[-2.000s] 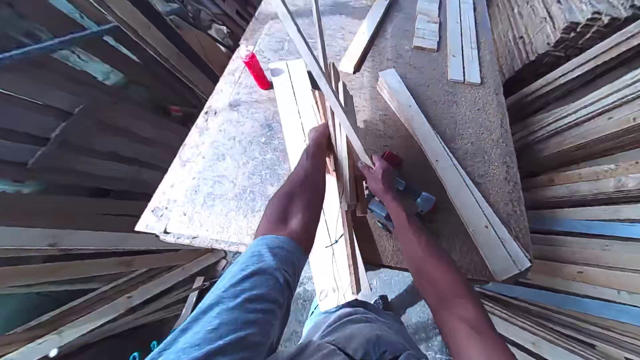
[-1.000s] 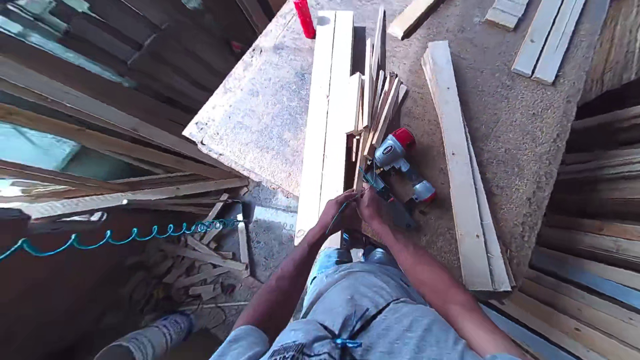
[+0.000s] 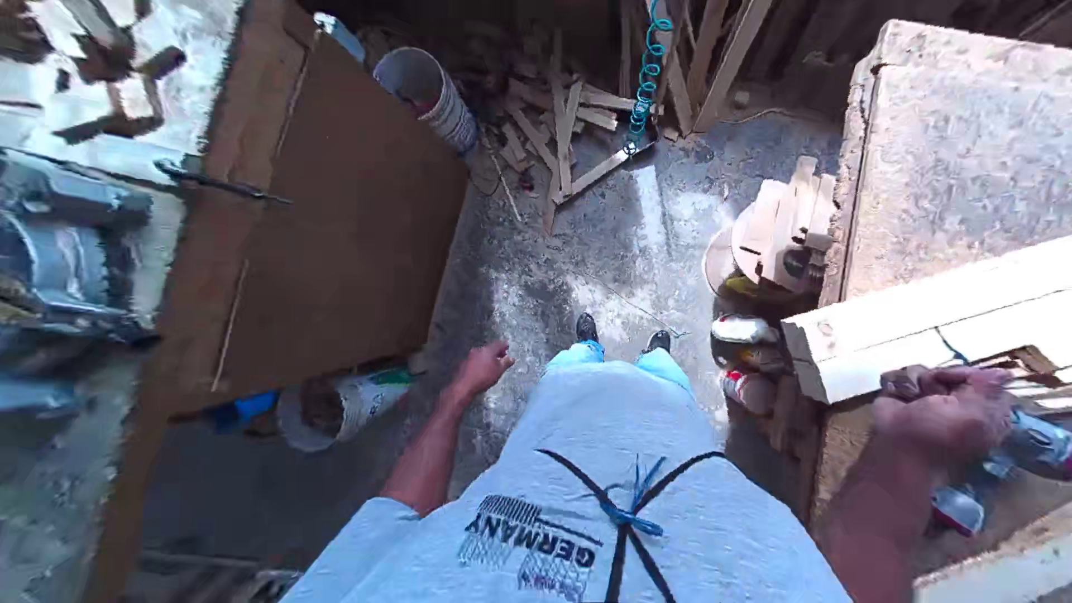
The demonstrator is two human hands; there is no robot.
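Observation:
My left hand (image 3: 486, 367) hangs over the concrete floor beside my body, with nothing in it and its fingers loosely bent. At the right, my right hand (image 3: 946, 406) is blurred at the near end of the pale wooden boards (image 3: 888, 327); whether it grips something cannot be told. Just past that hand lies a pneumatic nail gun (image 3: 1038, 444), partly cut off by the frame edge. Short wood strips (image 3: 1034, 360) rest beside the boards on the worktable (image 3: 963, 159).
A second bench (image 3: 188, 276) stands at the left, bearing a metal machine (image 3: 63, 243). Buckets (image 3: 427, 96) and wood offcuts (image 3: 561, 126) lie on the floor beyond, near a coiled teal air hose (image 3: 649, 71). Wood pieces and containers (image 3: 745, 331) sit beside the right table.
The view has swung far left, away from the worktable. My hands, together near the nail gun a second ago, are now wide apart, the left out over the floor.

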